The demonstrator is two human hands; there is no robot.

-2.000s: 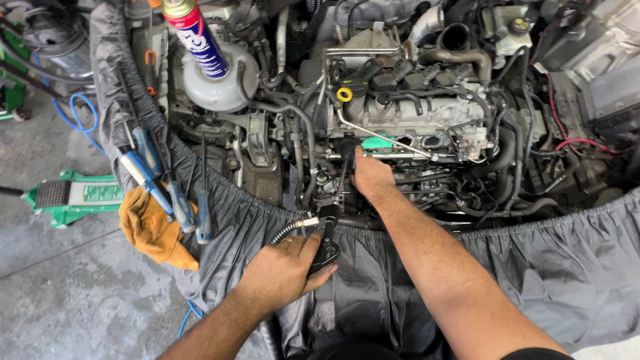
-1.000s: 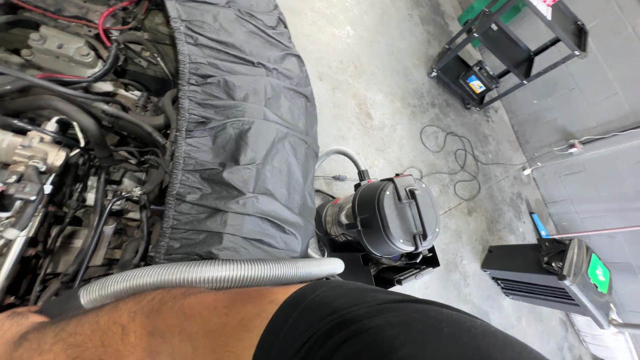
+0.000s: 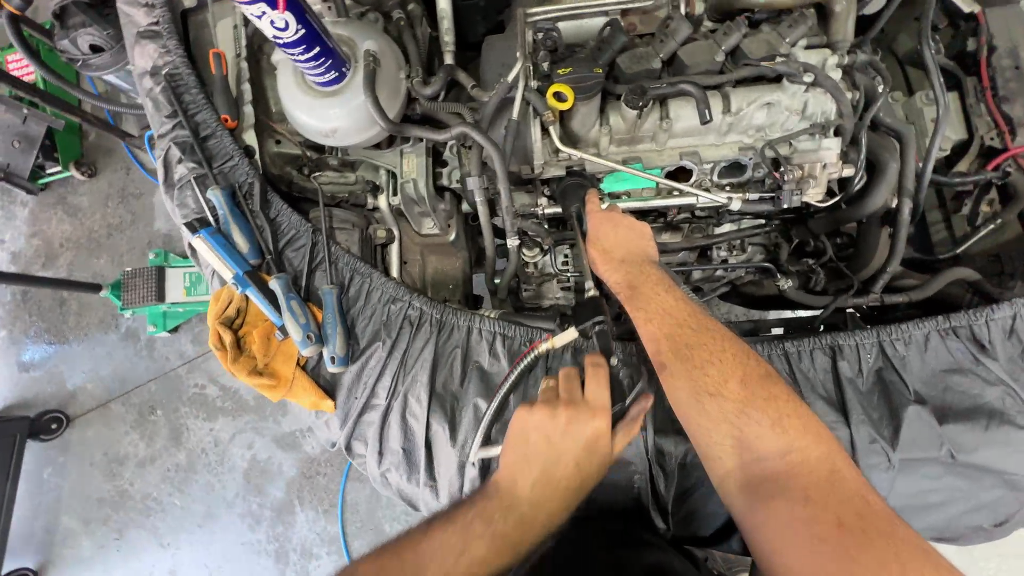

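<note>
My right hand [image 3: 620,244] is closed around a black adapter [image 3: 574,192] at the intake side of the engine cylinder head [image 3: 672,128]. A thin metal tube [image 3: 586,260] runs from the adapter down to a black hand tool [image 3: 602,340]. My left hand [image 3: 560,432] wraps that tool, its thumb spread to the right; the palm hides most of the grip. Beside its fingers curves a hose with a spiral and a red wire [image 3: 504,392], ending in a pale connector [image 3: 566,337]. Green tape [image 3: 632,178] lies right of the adapter, near two open ports [image 3: 732,170].
Blue-handled tools [image 3: 294,314] and an orange cloth [image 3: 256,348] rest on the grey fender cover [image 3: 416,360]. An aerosol can [image 3: 304,40] stands by the white coolant reservoir [image 3: 344,96]. A green floor jack [image 3: 164,288] is at left.
The view swung aside to a shop vacuum a second ago and is back over the engine. Compared with two seconds ago, my left thumb is spread wider from the black tool; my right hand remains at the adapter.
</note>
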